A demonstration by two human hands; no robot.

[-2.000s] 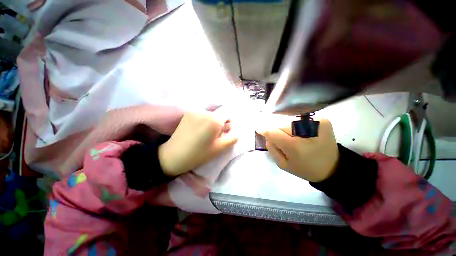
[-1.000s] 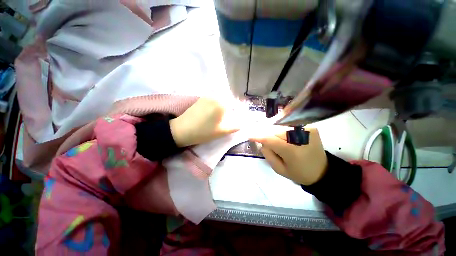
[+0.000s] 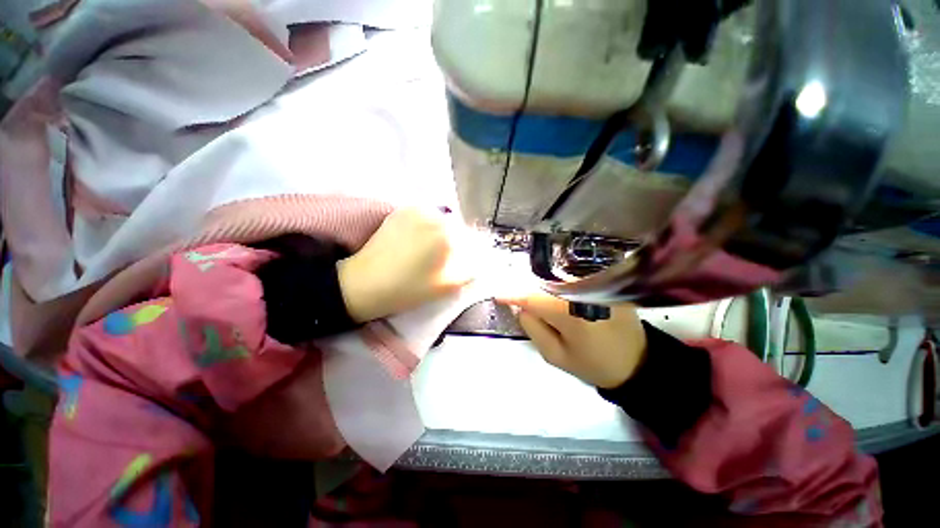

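The pink garment [image 3: 206,165], pale on its reverse, is heaped left of the needle area and runs under the bright light there. My left hand [image 3: 402,266] is closed on the cloth just left of the needle area. My right hand [image 3: 582,335] is right of it, fingers bent and fingertips at the cloth's edge; glare hides whether they grip it. The cream sewing machine [image 3: 479,62] with a blue stripe stands over the work. Its presser foot and needle are lost in glare. A cloth flap [image 3: 373,407] hangs over the table's front edge.
White-and-green scissor handles [image 3: 806,340] lie right of my right hand, partly hidden by machine and sleeve. Another dark-and-pale loop [image 3: 925,380] is at the far right. A grey graduated strip [image 3: 536,457] runs along the table's front edge. A shiny curved machine part hangs close above.
The view has shifted, showing more of the machine head and the far right loop. Both hands stay by the needle area. The ribbed pink cloth beside my left hand shows more than in the earliest frame.
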